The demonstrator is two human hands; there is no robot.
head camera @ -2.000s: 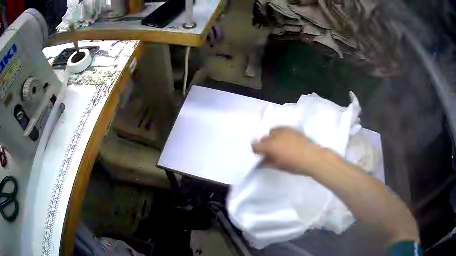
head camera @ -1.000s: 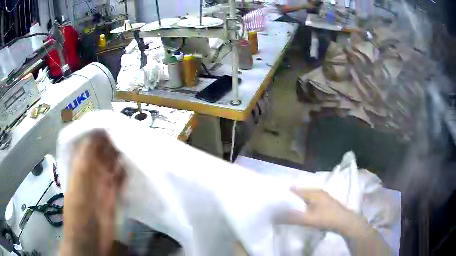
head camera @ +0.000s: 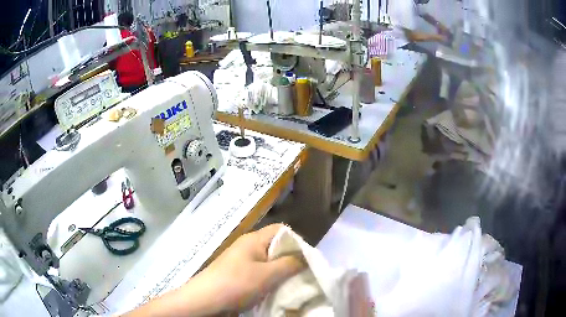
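Observation:
My left hand [head camera: 251,266] reaches in from the lower left, fingers closed on the edge of a white and cream cloth piece [head camera: 301,294] at the bottom centre. A blurred pinkish-brown patch beside the cloth may be part of my right hand; too little shows to tell. White garment pieces [head camera: 422,272] lie heaped on the pale side stand [head camera: 357,226], continuing toward the held cloth. The off-white sewing machine [head camera: 108,145] stands at the left, with no cloth seen under its arm.
Dark green scissors [head camera: 124,235] and red snips [head camera: 127,194] lie under the machine arm. A white tape roll [head camera: 242,147] sits on the table. Behind are another wooden-edged table [head camera: 285,130] with a black phone-like object [head camera: 332,121], thread cones [head camera: 303,96], and a person in red [head camera: 133,62].
The view has swung left and up, showing more of the machine. My left hand, earlier raised with white cloth, is now lower and nearer the stand. My right hand no longer shows clearly.

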